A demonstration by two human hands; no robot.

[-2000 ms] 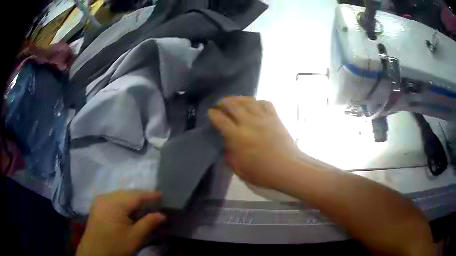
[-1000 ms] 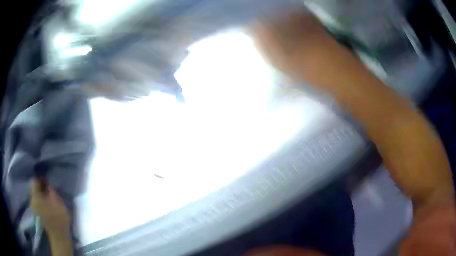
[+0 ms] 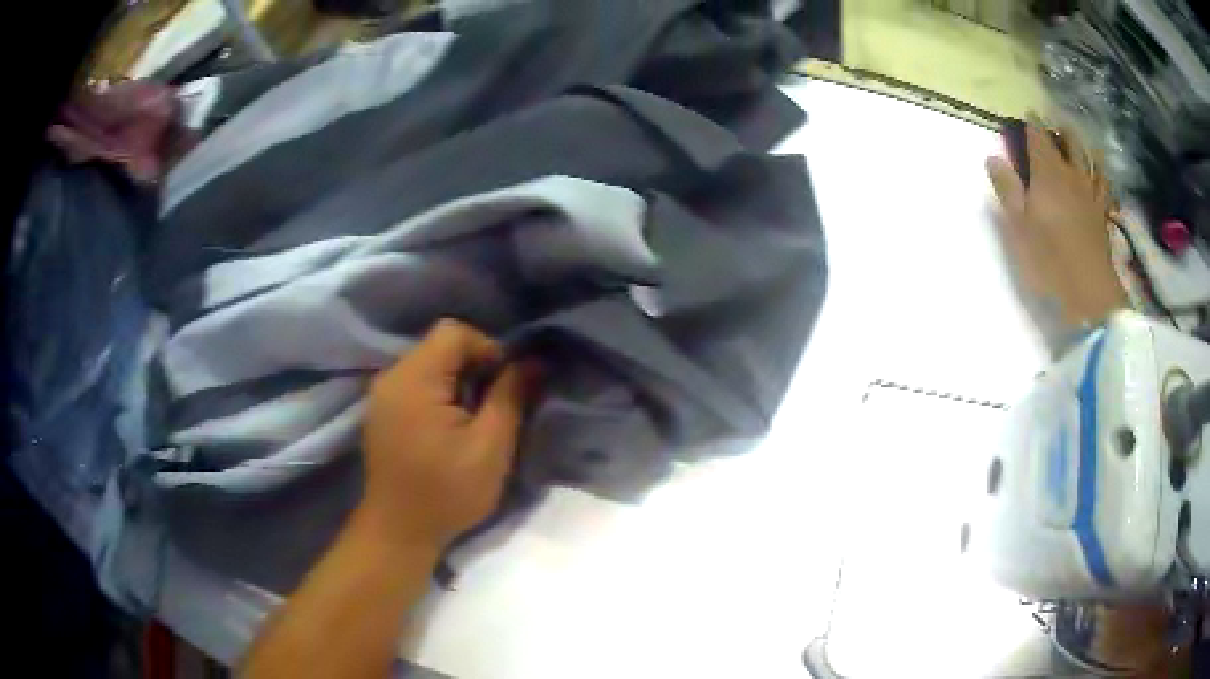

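Note:
The dark grey garment [image 3: 743,292] with a pale reverse lies in a loose heap left of the machine. My left hand [image 3: 445,431] pinches a fold of it near the heap's front. My right hand [image 3: 1062,219] reaches behind the white sewing machine head [image 3: 1095,458], at the table's back edge. A small dark thing shows at its fingers; I cannot tell what it is or whether it is held. The forearm is partly hidden by the machine head.
Plastic-wrapped blue cloth [image 3: 80,305] and a pink cloth [image 3: 126,129] lie at the far left. The white table [image 3: 916,265] bears an outlined bed cover. Behind the machine are dark cluttered things and a pink-red round piece [image 3: 1174,236].
The view swung away in a blur and came back. My right hand has gone from the garment to behind the machine. My left hand now pinches the garment higher up, and the cloth is rumpled differently.

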